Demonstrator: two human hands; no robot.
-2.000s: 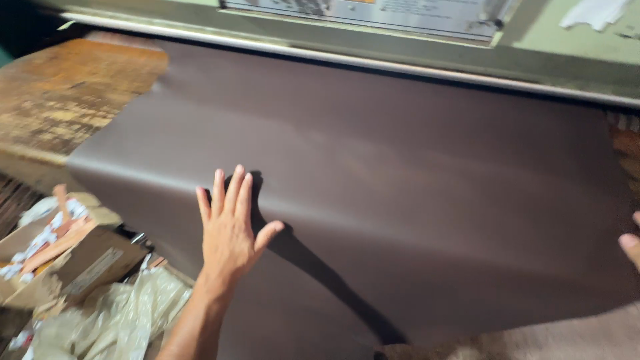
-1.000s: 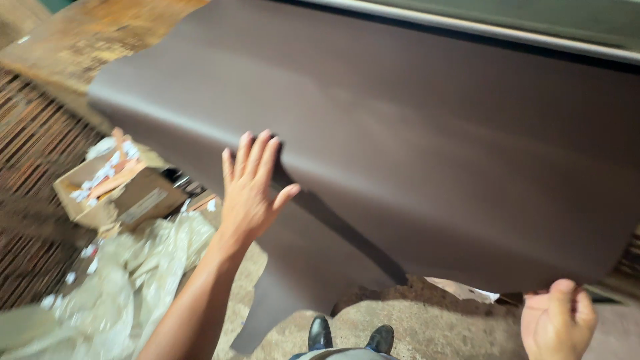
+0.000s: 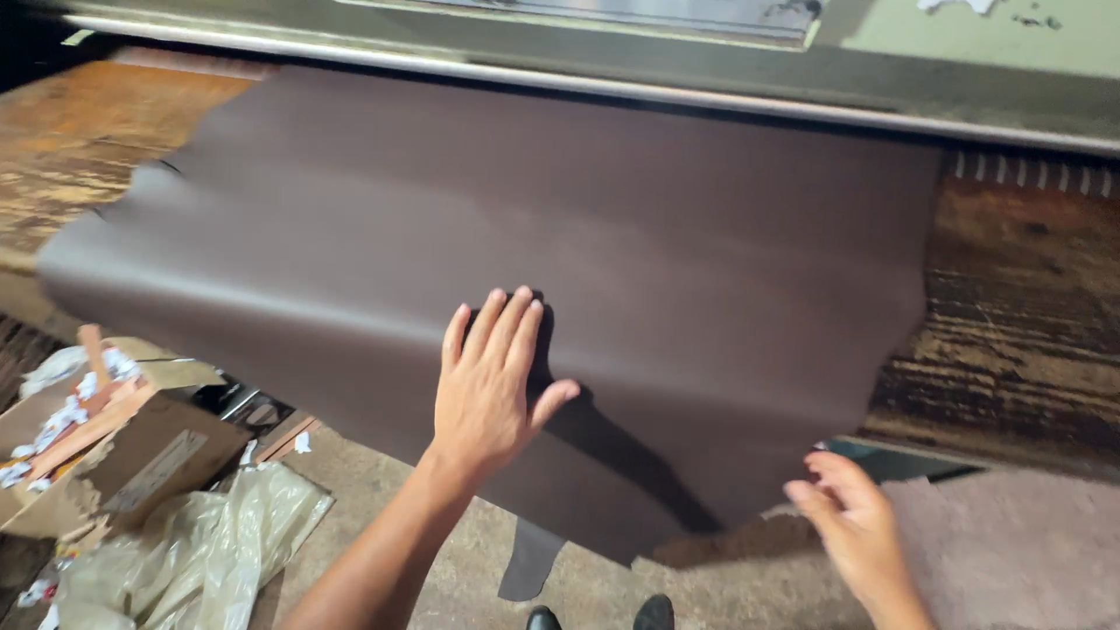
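A large dark brown sheet, apparently a leather hide (image 3: 612,236), lies over a worn wooden table (image 3: 1032,324) and drapes down past its front edge. Its far side reaches under the metal bar (image 3: 560,79) of a green machine. My left hand (image 3: 494,376) rests flat on the hide near the front bend, fingers spread, casting a shadow to the right. Beside the hide's lower right edge is my right hand (image 3: 840,507), thumb and fingers partly curled and apart; nothing shows between them.
At the lower left, a torn cardboard box (image 3: 166,464) holds scraps, with crumpled translucent plastic (image 3: 192,542) in front of it. My shoes (image 3: 652,612) stand on the concrete floor (image 3: 376,534) below the hide. A slotted strip (image 3: 1032,173) runs along the table's back right.
My right hand, at the hide's lower edge a second ago, is now just off it with the fingers apart. The hide's right part now lies farther back, baring the table there. The view has shifted.
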